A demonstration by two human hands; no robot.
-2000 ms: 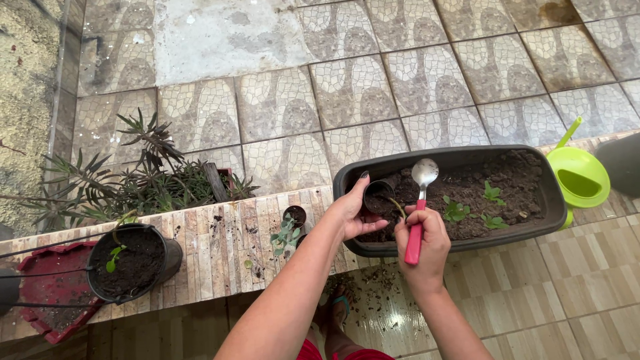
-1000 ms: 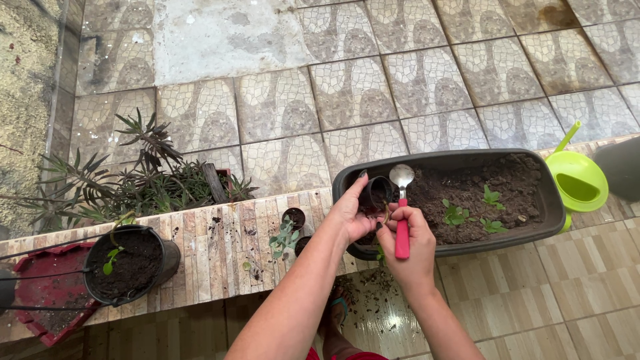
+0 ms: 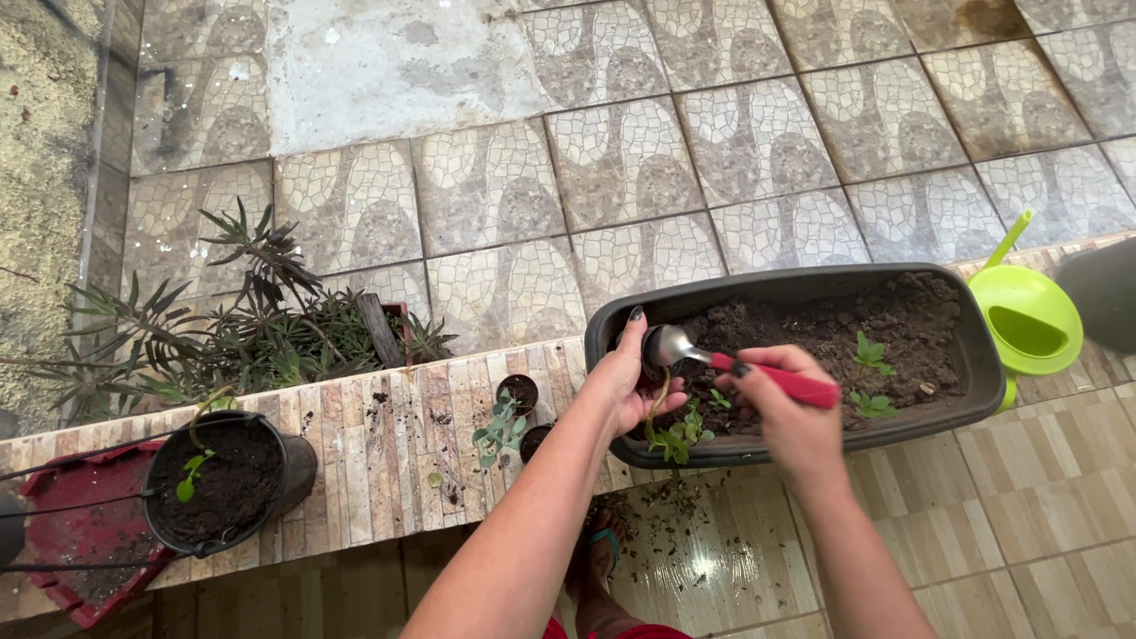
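Over the left end of a dark rectangular planter, my left hand holds a small dark pot, mostly hidden by fingers and spoon. A curved stem hangs from the pot, ending in a green leafy cutting by the planter's near rim. My right hand grips the red handle of a metal spoon, whose bowl is at the small pot's mouth. Dark soil fills the planter, with small green seedlings growing in it.
Left on the tiled ledge are a black hanging pot with a seedling, a red tray, and small pots beside a grey-green succulent. A spiky plant grows behind. A lime-green watering can stands right of the planter.
The spoon has swung from pointing away from me to pointing left, its bowl now at the small pot. The leafy cutting now hangs in plain view below my left hand.
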